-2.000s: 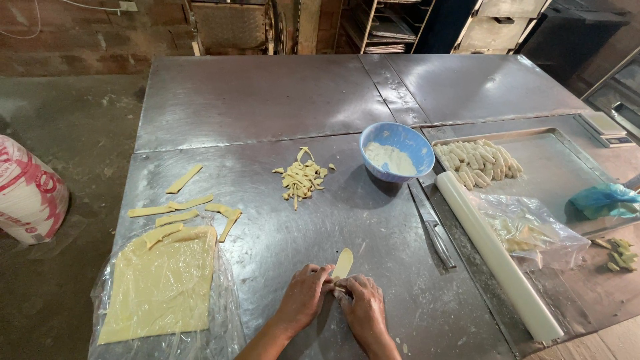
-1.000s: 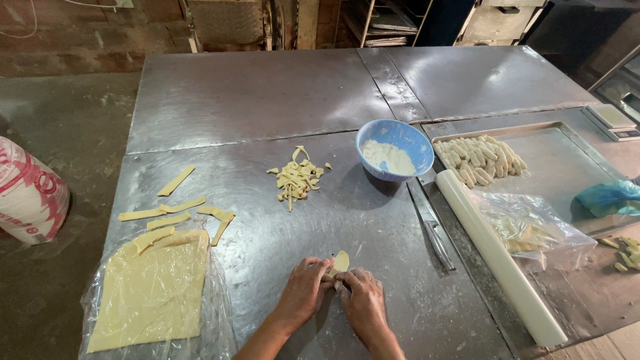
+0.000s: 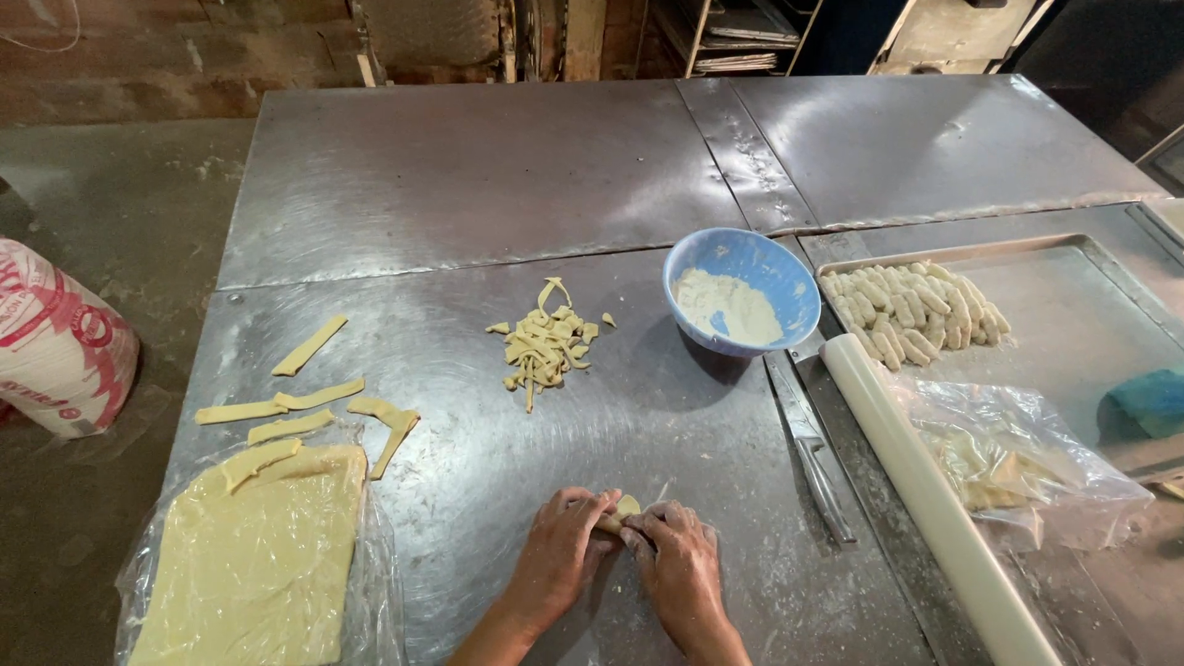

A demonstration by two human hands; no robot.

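Note:
Both hands meet at a small piece of pale dough (image 3: 614,522) near the front middle of the metal table. My left hand (image 3: 566,548) grips its left side and my right hand (image 3: 675,558) its right side. The dough looks partly rolled, with a short rounded flap showing between the fingers; the fingers hide the rest. Beyond the hands lies a heap of dough scraps (image 3: 546,344). Left of them, a flat dough sheet (image 3: 250,555) rests in clear plastic, with dough strips (image 3: 310,345) around its far edge. A blue bowl (image 3: 740,289) holding white flour stands to the far right of the hands.
A knife (image 3: 811,453) lies right of my right hand, beside a long white rolling pin (image 3: 934,499). A metal tray (image 3: 1045,268) holds many floured dough pieces (image 3: 916,310). A clear plastic bag (image 3: 1027,462) lies against the tray. A printed sack (image 3: 60,342) stands on the floor at left.
The dough flap between my hands is shorter than in the earlier frames, where it reached further away from the fingers. Both hands stay together around it.

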